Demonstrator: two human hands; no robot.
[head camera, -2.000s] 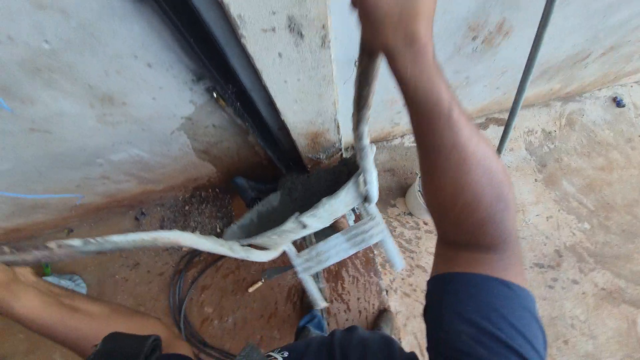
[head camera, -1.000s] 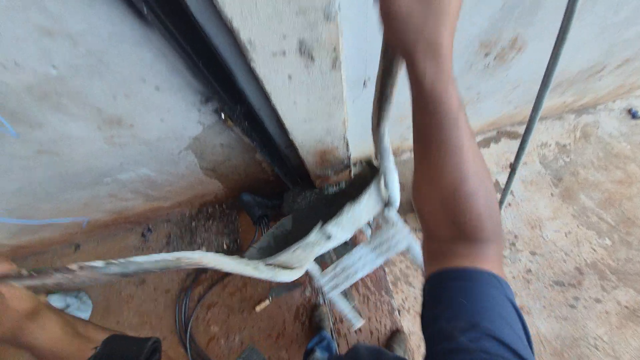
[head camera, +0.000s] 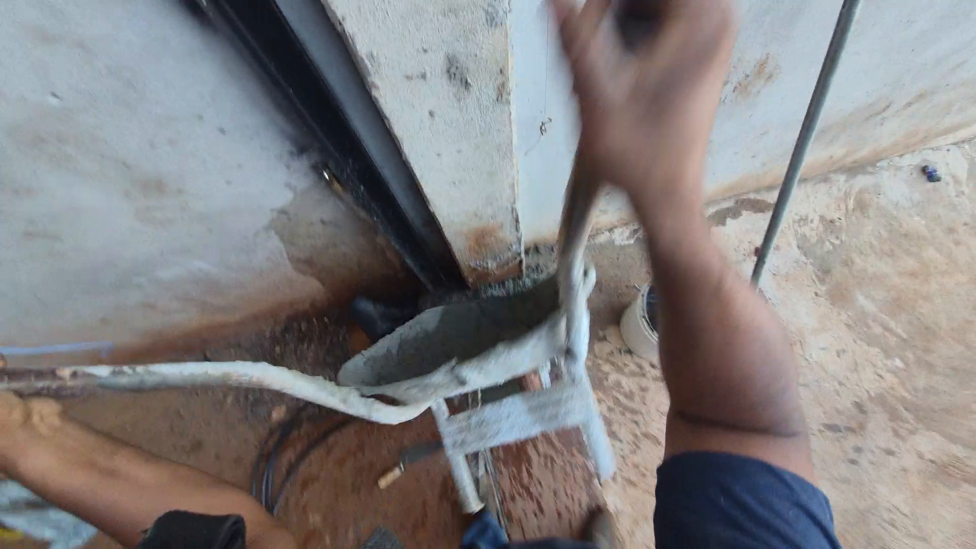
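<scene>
A wheelbarrow (head camera: 503, 374) coated in dried mortar is tipped steeply forward at the foot of a concrete pillar, its legs and crossbar facing me. Grey wet mix shows inside the tray and on the ground past its rim. At the left edge my left hand (head camera: 27, 419) is at the left handle (head camera: 191, 375), partly cut off by the frame. High up, my right hand (head camera: 648, 84) is at the upper end of the right handle (head camera: 576, 213); it is blurred, with fingers spread, and whether it still grips cannot be told.
A black metal beam (head camera: 335, 137) leans along the pillar (head camera: 457, 114). A white bucket (head camera: 640, 328) stands right of the barrow, with a thin metal pole (head camera: 808, 137) beyond. Cable coils (head camera: 271, 457) and a wooden-handled tool (head camera: 390, 476) lie on the floor. A dark shoe or boot (head camera: 377, 316) shows behind the tray.
My right hand's fingers have spread at the handle, where they were closed around it earlier. The wheelbarrow stays tipped at the pillar.
</scene>
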